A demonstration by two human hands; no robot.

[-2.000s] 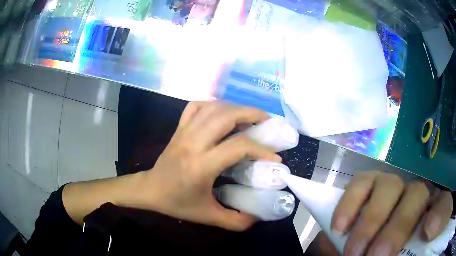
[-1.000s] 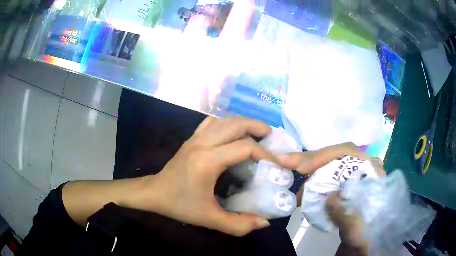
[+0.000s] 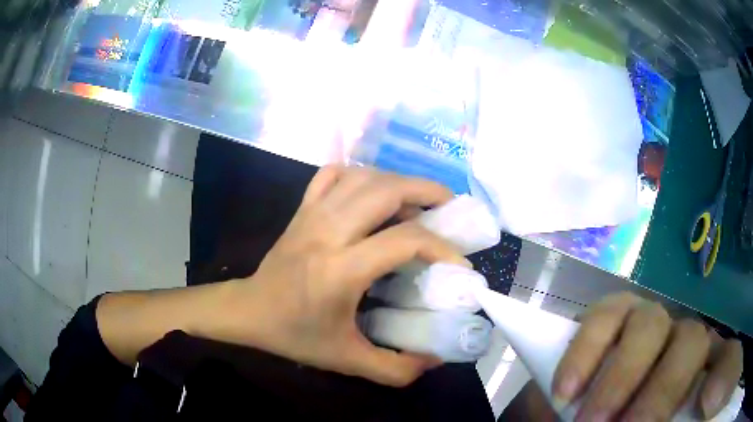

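My left hand [image 3: 330, 272] holds three white rounded plastic parts side by side over my dark-clad lap, their ends facing right. The upper part [image 3: 462, 224] sits between my fingers, the middle part [image 3: 450, 287] is under a fingertip, and the lower part [image 3: 462, 335] shows small detail on its end. My right hand [image 3: 644, 358] grips a white piping bag [image 3: 532, 334] at the lower right. Its fine tip meets or nearly meets the end of the middle part. Any paste at the tip cannot be made out.
A shiny printed sheet [image 3: 173, 103] covers the table, with a white cloth or tissue [image 3: 561, 140] on it. Scissors with yellow-and-grey handles [image 3: 706, 239] and a white piece [image 3: 726, 103] lie on the green mat [image 3: 681, 214]. Clear glinting plastic lines the top edge. Light floor tiles show below.
One second ago my right hand was beside the parts with the bag's fat, printed end turned up. Now the bag lies tip-left at the middle part, much as two seconds ago.
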